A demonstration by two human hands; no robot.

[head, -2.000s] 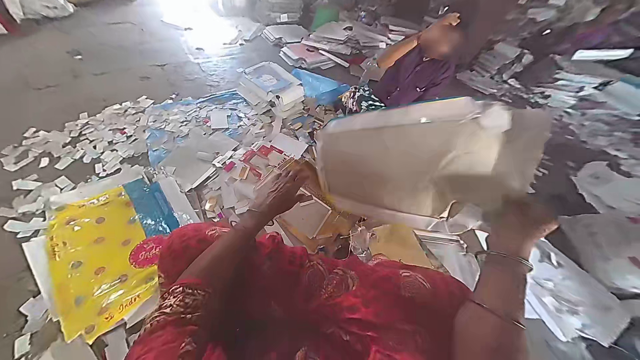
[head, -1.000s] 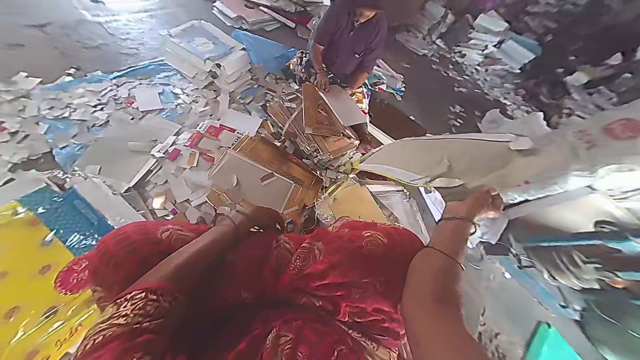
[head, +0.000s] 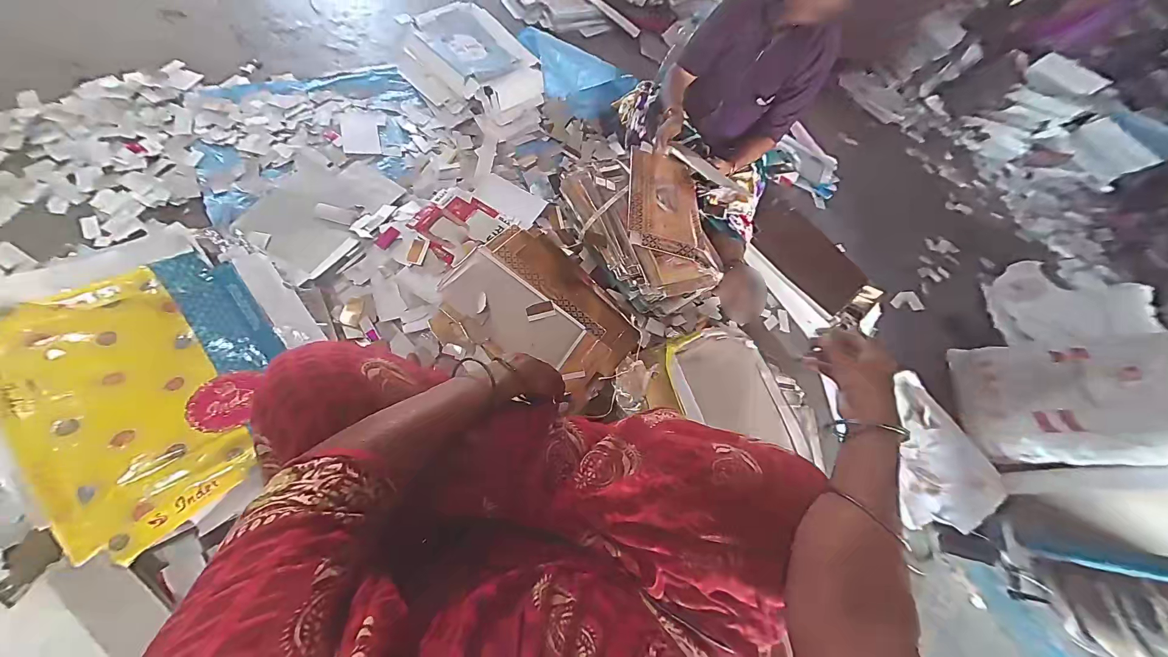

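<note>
My left hand (head: 531, 380) rests at the edge of my red patterned cloth with its fingers curled; whether it holds anything is hidden. Just beyond it lie a grey cardboard sheet (head: 516, 315) and brown printed card pieces (head: 584, 306). On the right, my right hand (head: 853, 360) is at the near end of a dark brown board (head: 808, 246) with a white edge. A small shiny piece (head: 862, 301) shows at its fingertips; the grip is blurred. A pale sheet stack with a yellow edge (head: 739, 388) lies between my hands.
Another person (head: 762, 78) in a purple top sits ahead, hands at a brown patterned card panel (head: 666, 205). A yellow plastic packet (head: 119, 411) lies at left. Paper scraps (head: 119, 173) cover the floor beyond. White packages (head: 1058, 401) lie at right, and a white box (head: 465, 55) stands at the back.
The large pale sheet-like item that my right hand held is out of that hand, which is now at the brown board. My left hand has left the card panel it touched at first.
</note>
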